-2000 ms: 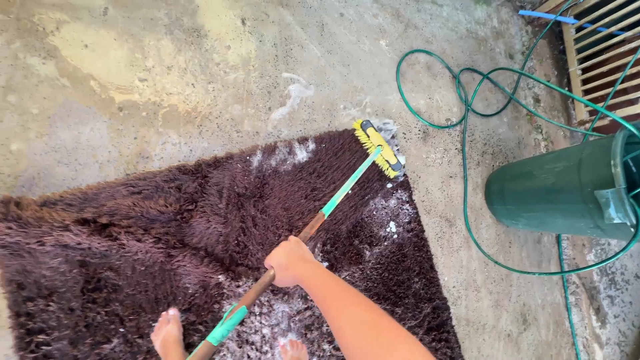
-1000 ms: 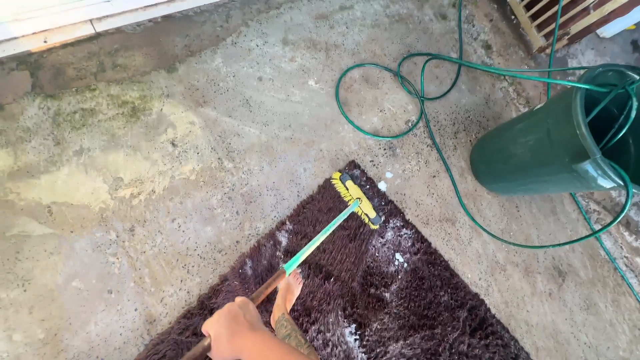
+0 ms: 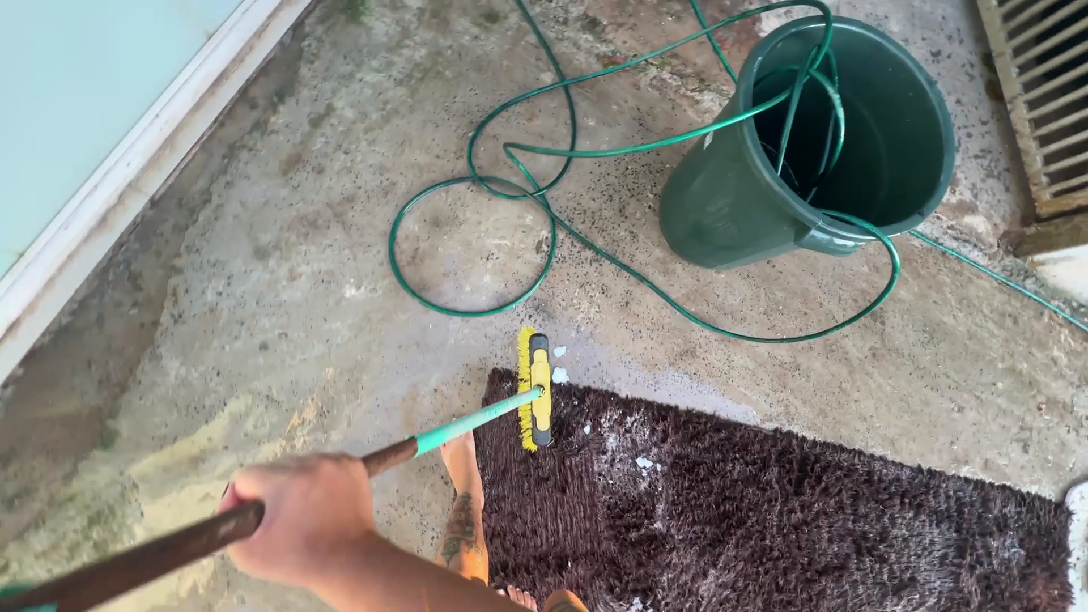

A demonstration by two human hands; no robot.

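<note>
My right hand (image 3: 302,518) is closed around the brown and green pole (image 3: 391,456) of a scrub brush. At the pole's far end, the yellow brush head (image 3: 540,387) with dark ends rests across the corner of a dark brown shaggy rug (image 3: 765,510), its bristles facing left. Whitish suds or residue lie in the rug's pile, and small pale bits are on the concrete beside the brush. My left hand is out of view. Bare feet and a tattooed lower leg (image 3: 463,531) show at the rug's left edge and at the bottom.
A large green plastic bin (image 3: 722,204) stands at the upper right, with a green garden hose (image 3: 633,270) running into it and looping over the concrete floor (image 3: 297,280). A slatted frame (image 3: 1041,102) is at the far right; a white-edged ledge (image 3: 127,161) crosses the upper left.
The view has turned, bringing the bin and hose nearer the middle. One foot, on the rug a second ago, is now at its left edge. The pole stays in my right hand.
</note>
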